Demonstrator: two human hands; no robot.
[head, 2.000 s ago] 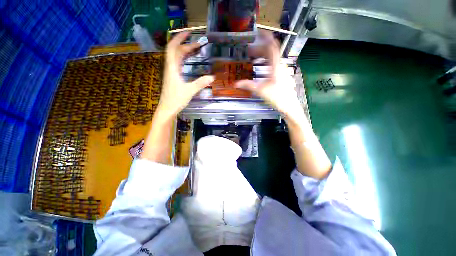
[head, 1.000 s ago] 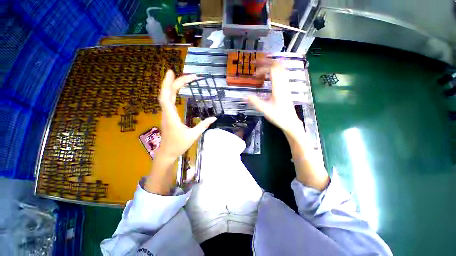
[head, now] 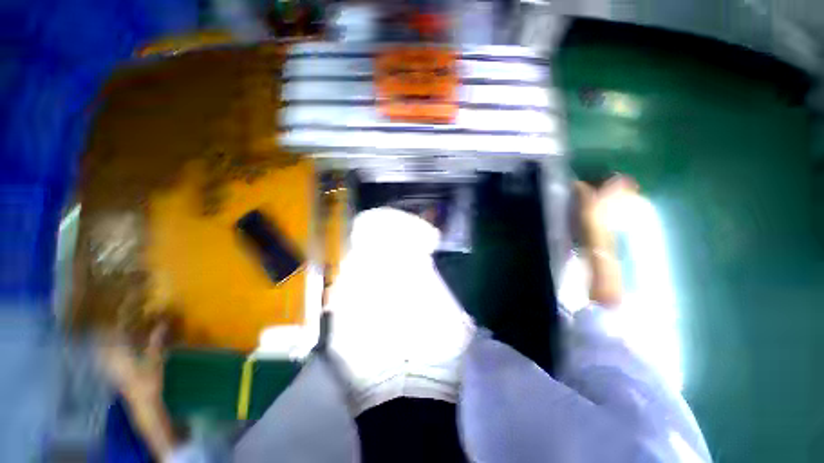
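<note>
The frame is heavily blurred. My left hand is at the lower left, at the near edge of the yellow-orange tray, close to dark moulded parts. My right hand is over the green surface at the right, with a dark blurred patch by its fingers. Whether either hand holds a part cannot be told. The orange fixture sits on the silver T-slot table, away from both hands. Blur hides whether a part lies in its slots.
A black smartphone lies on the tray. Blurred blue crates stand at far left. A small dark part lies on the green surface near its far end. A red part of the machine head shows above the fixture.
My left hand has moved from beside the slotted table to the tray's near left corner. My right hand has moved right, over the green surface. The phone screen has gone from lit to black.
</note>
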